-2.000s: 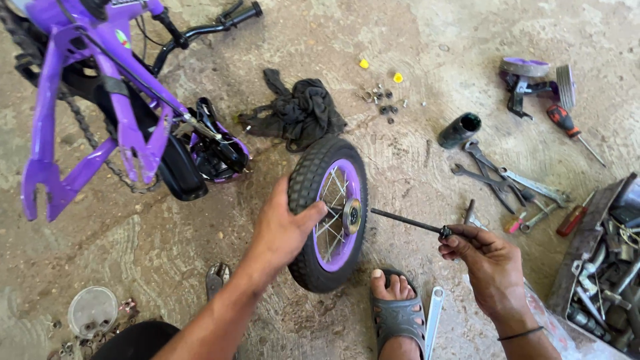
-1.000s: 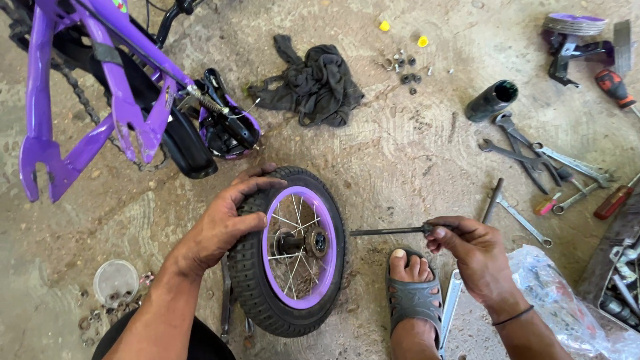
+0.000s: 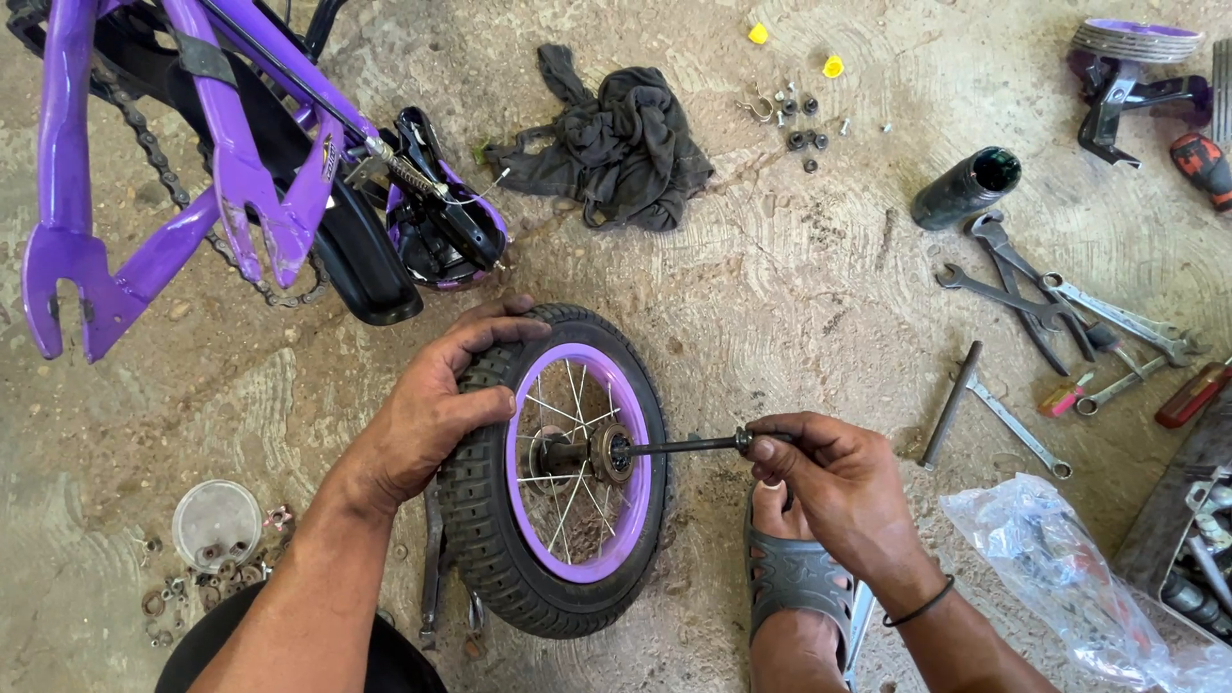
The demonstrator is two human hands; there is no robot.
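My left hand (image 3: 438, 404) grips the black tyre of a small bicycle wheel (image 3: 563, 611) with a purple rim, its thumb near the rim and fingers over the tread. The wheel stands on edge, tilted, hub facing right. My right hand (image 3: 837, 472) pinches a dark threaded axle (image 3: 683, 446) by its right end, where a nut or cone sits. The axle's left tip is at the bearing opening of the hub (image 3: 613, 452); how far in it reaches, I cannot tell. Up left is the purple bicycle frame (image 3: 72, 192) with its chain (image 3: 154, 149) hanging loose.
A dark cloth (image 3: 626, 144) lies above the wheel. Small nuts (image 3: 799, 141), a dark cylinder (image 3: 965, 188), wrenches (image 3: 1020, 423) and a plastic bag (image 3: 1049, 568) are to the right, beside a toolbox (image 3: 1169, 510). A round lid (image 3: 217, 525) with small parts is lower left. My sandalled foot (image 3: 799, 587) is near the wheel.
My right hand has brought the axle to the hub; one second ago its tip was outside the wheel. Since two seconds ago, my left hand has shifted from the tyre's side and hub area to its upper edge.
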